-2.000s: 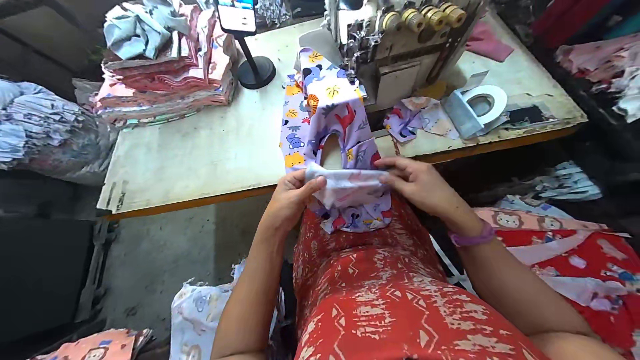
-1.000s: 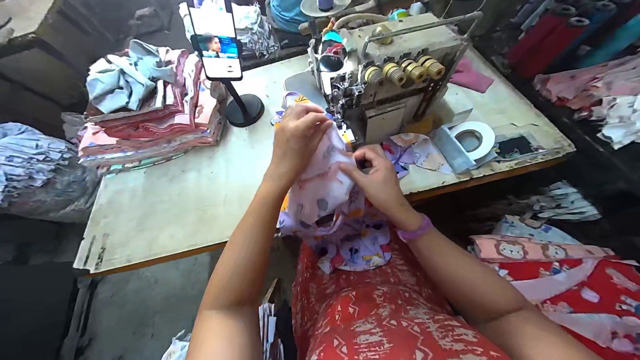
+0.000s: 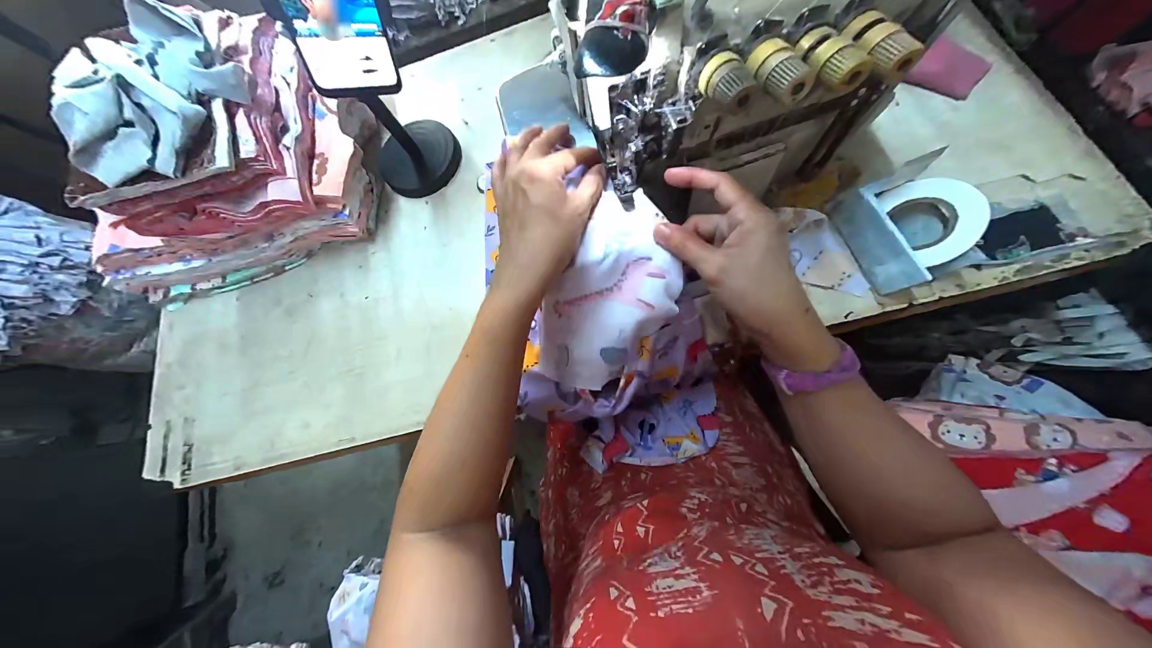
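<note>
A purple printed garment piece, its paler side up in the middle, lies from the machine's presser foot down over my lap. My left hand rests on the cloth just left of the foot, fingers bent over it; the fingertips are partly hidden. To the right of the foot, my right hand pinches the pale fabric edge between thumb and a finger, with the index finger stretched toward the needle area. The overlock sewing machine has several yellow-ringed tension dials.
Stacked folded fabric stands at the left of the worktable. Beside it a phone sits on a round-based stand. A white tape roll in a metal holder and a fabric scrap lie right of the machine.
Both hands have moved from the table's front edge up to the machine, bringing the fabric to the presser foot. The left hand has come down onto the cloth. The view has moved closer.
</note>
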